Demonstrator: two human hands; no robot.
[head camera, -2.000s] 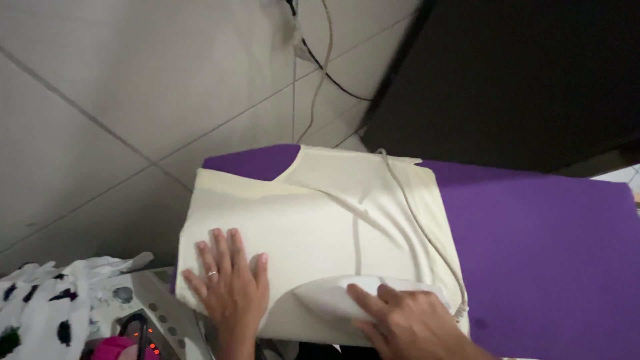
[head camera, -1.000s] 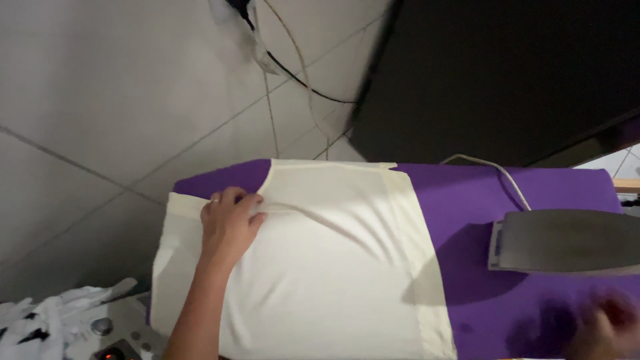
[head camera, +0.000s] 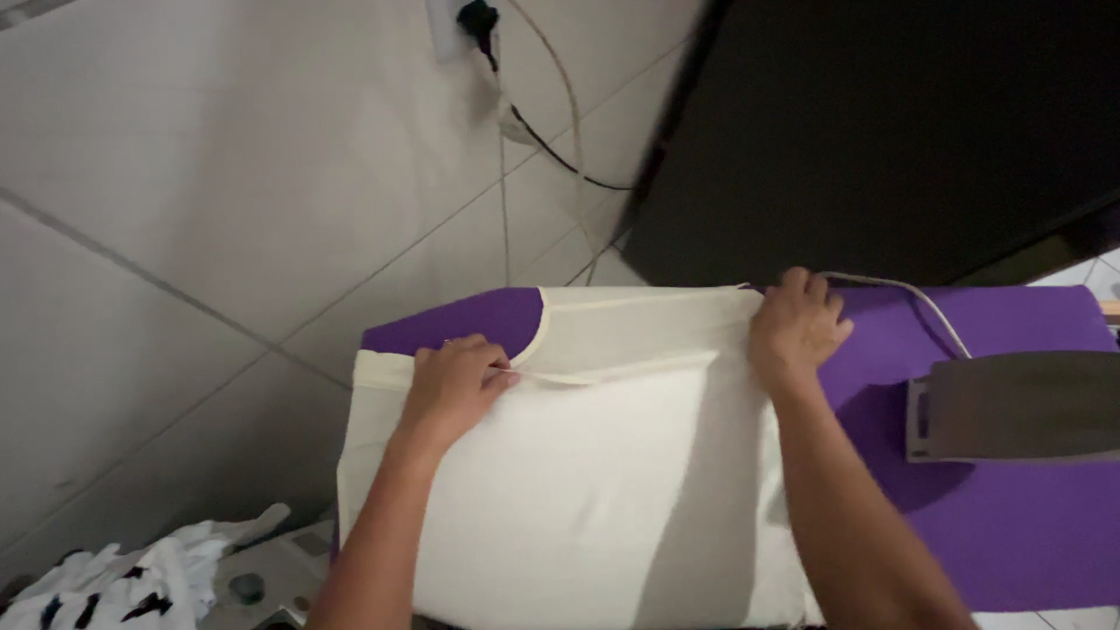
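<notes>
A cream-white garment (head camera: 569, 490) lies spread over the left part of a purple ironing board (head camera: 1032, 534), with a raised fold running across its upper part. My left hand (head camera: 459, 381) pinches the fabric between thumb and fingers beside the curved edge. At the garment's upper right edge, my right hand (head camera: 796, 324) rests with bent fingers on the cloth and the board's border; whether it grips the cloth is unclear. A clothes iron (head camera: 1024, 407) lies to the right on the board, its metal plate showing and its pale cord (head camera: 927, 302) running behind.
Behind the board stand a large dark panel (head camera: 857, 140) and a tiled wall (head camera: 219, 175) with a black plug (head camera: 479, 19) and hanging cables. At lower left, white and black cloth (head camera: 140, 577) lies on a grey appliance (head camera: 254, 586) with a knob.
My right hand has let go of the iron, seen on the board's right one second ago, and moved to the garment's upper right edge. My left hand went from flat on the cloth to pinching it.
</notes>
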